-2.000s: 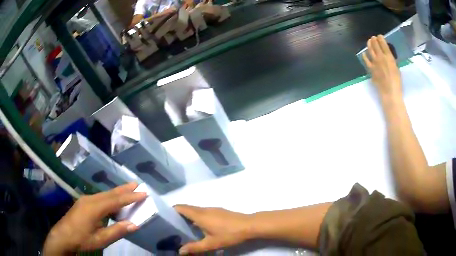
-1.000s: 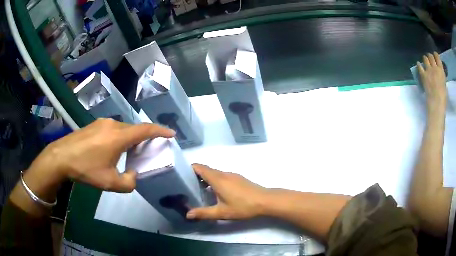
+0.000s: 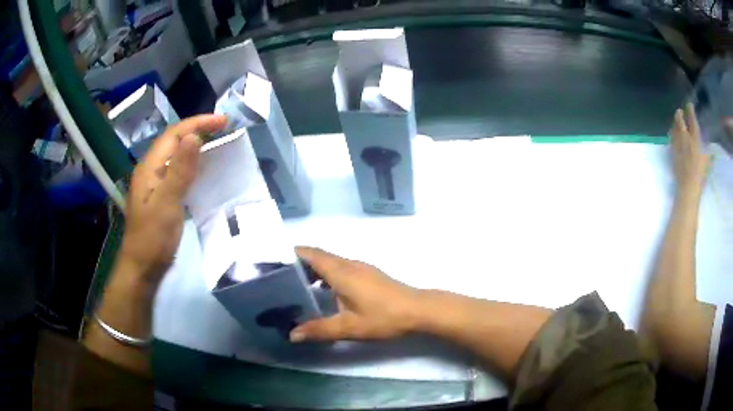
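Note:
A pale grey-blue retail box [image 3: 257, 299] with a dark device picture stands near the bench's front edge, its top open. Its lid flap [image 3: 229, 172] stands up at the back, and white flaps and some dark and shiny content show in the mouth. My right hand [image 3: 354, 299] grips the box's lower right side. My left hand [image 3: 165, 189] is at the left edge of the raised lid flap, thumb and fingers near its top; whether it pinches the flap is hard to tell.
Three more open boxes stand behind: one centre [image 3: 386, 152], one left of it [image 3: 281, 160], one far left [image 3: 145, 120]. A dark conveyor [image 3: 514, 84] runs behind the white sheet [image 3: 498, 217]. Another person's arm [image 3: 683, 217] is at right, beside a blurred object.
The near box's lid, closed before, now stands open. My left hand has moved up and back from the box top. My right hand still holds the side. The view has shifted.

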